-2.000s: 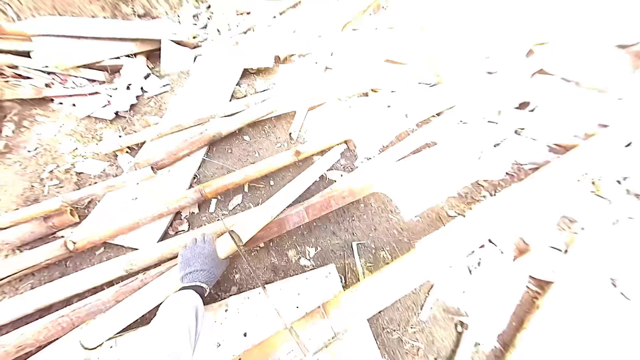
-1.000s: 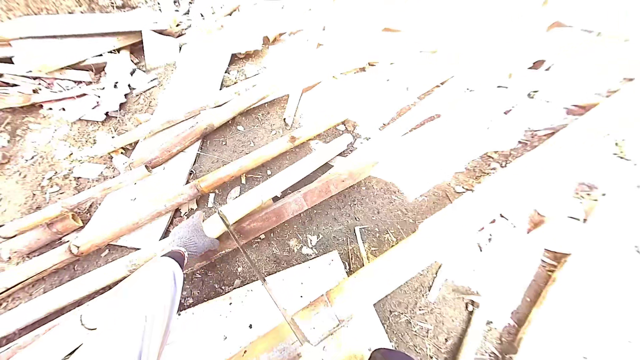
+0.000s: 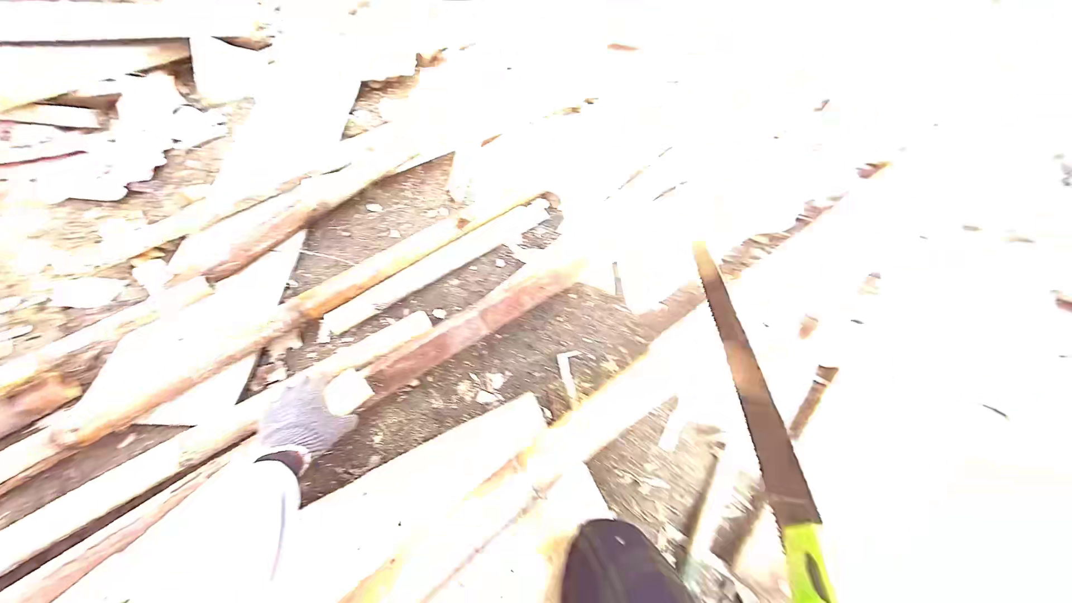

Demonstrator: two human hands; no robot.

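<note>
My left hand (image 3: 306,419), in a light grey knit glove, grips a pale strip of wood (image 3: 347,392) near its squared end, low at the left. Beside that end, a separate pale piece of wood (image 3: 435,272) lies on the ground further up. A handsaw (image 3: 758,402) with a yellow-green handle (image 3: 806,561) points up at the right, its blade apart from the wood in my left hand. My right hand is out of view; the handle's lower end is cut off by the frame edge.
Bamboo poles (image 3: 293,314) and a reddish board (image 3: 486,322) lie slantwise around my left hand. A pale plank (image 3: 419,469) lies nearer me. The dark toe of a shoe (image 3: 620,565) shows at the bottom. Glare washes out the right side.
The saw was across the wood beside my left hand; now it is raised away to the right. The long pale strip is now in two pieces with a gap between them.
</note>
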